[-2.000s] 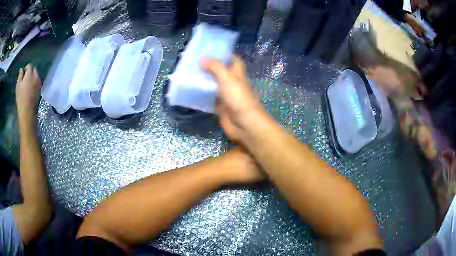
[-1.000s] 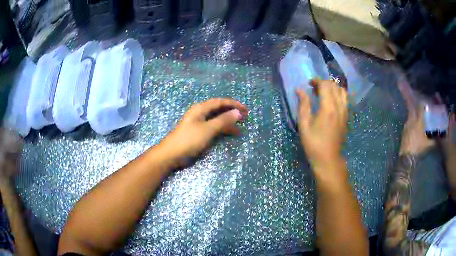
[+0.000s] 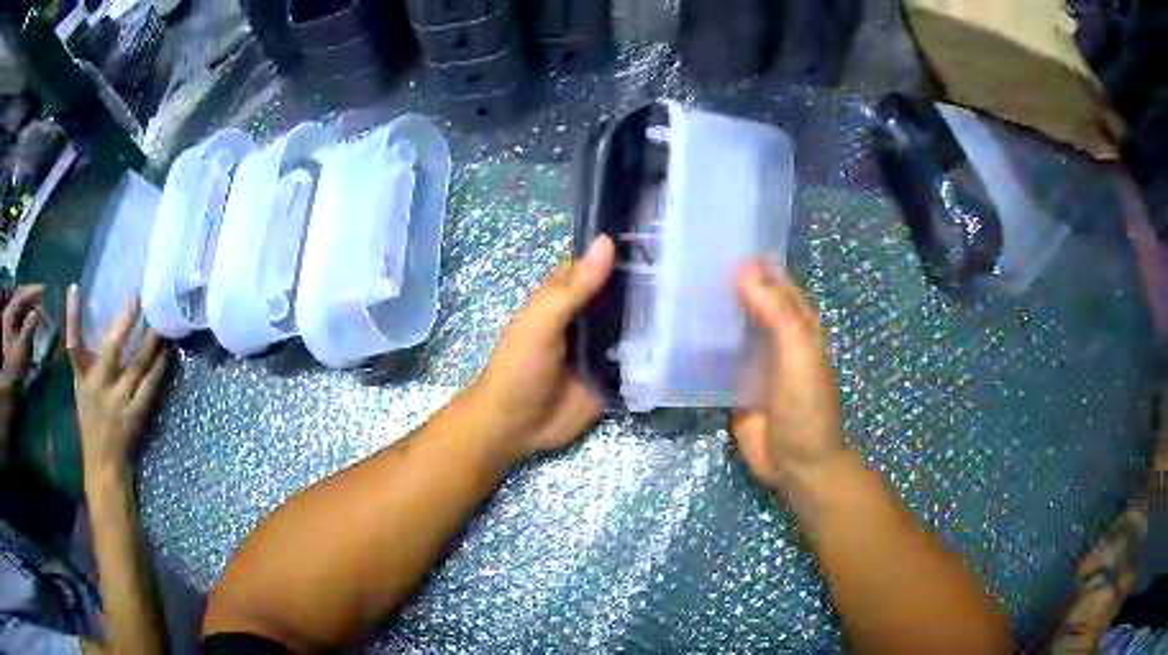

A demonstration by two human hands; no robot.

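My left hand (image 3: 544, 365) holds the left side of a black oval container (image 3: 598, 218), with its thumb on the rim. My right hand (image 3: 788, 371) holds the right side of a translucent oval container (image 3: 724, 243), which lies tilted against the black one. Both parts are held together above the bubble wrap in front of me. The fingers under the parts are hidden. The right hand is slightly blurred.
A leaning row of several translucent containers (image 3: 372, 237) stands at left, with another person's hands (image 3: 118, 384) beside it. A bagged black part (image 3: 941, 198) lies at right. Dark stacks (image 3: 474, 58) and a tan cardboard piece (image 3: 1012, 71) are at the far side.
Both hands have come together at the middle and now hold the black and translucent pair. The translucent part has left the place at right, where the black part in film remains.
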